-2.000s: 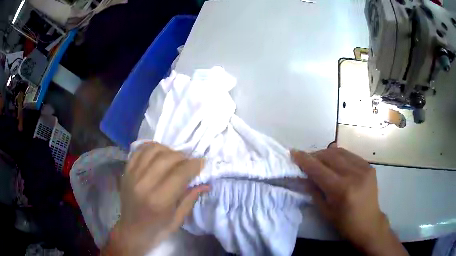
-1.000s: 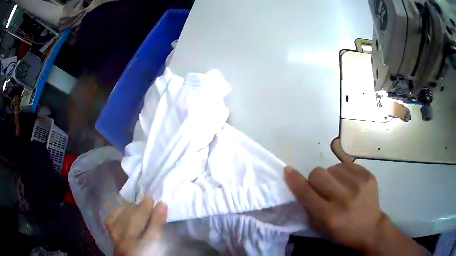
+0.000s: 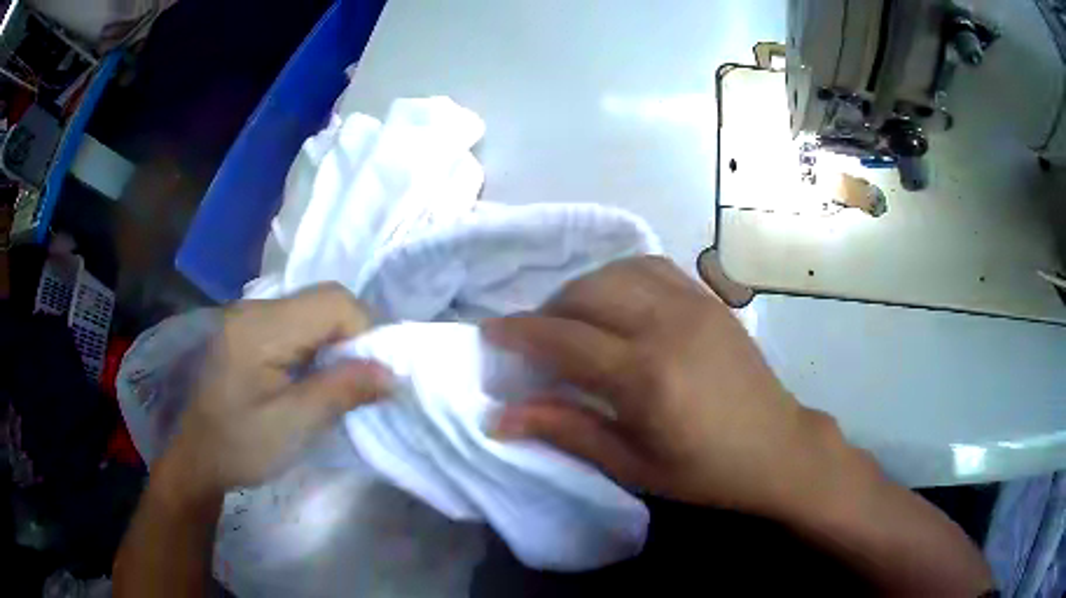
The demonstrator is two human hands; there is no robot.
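Note:
A white garment (image 3: 386, 175) lies bunched over the table's left front edge, its gathered waistband (image 3: 526, 222) curving in an open loop behind my hands. My left hand (image 3: 263, 380) grips the near cloth at the left, thumb and fingers closed on it. My right hand (image 3: 643, 362) is blurred and holds the cloth near the middle, fingers bent over it. A fold of the garment hangs below the hands past the table edge. Some fingertips are blurred or hidden in the cloth.
The sewing machine head (image 3: 853, 70) stands over its cream bed plate (image 3: 888, 251) at the right, with the needle area lit. A blue crate (image 3: 251, 187) stands left of the white table (image 3: 561, 70). A translucent plastic bag (image 3: 339, 537) hangs at the front. A white basket (image 3: 88, 306) is at the far left.
The waistband, earlier stretched flat between the hands, is now looped open, with near cloth folded up. My hands have moved closer together and upward. The view has shifted, so the machine appears further left.

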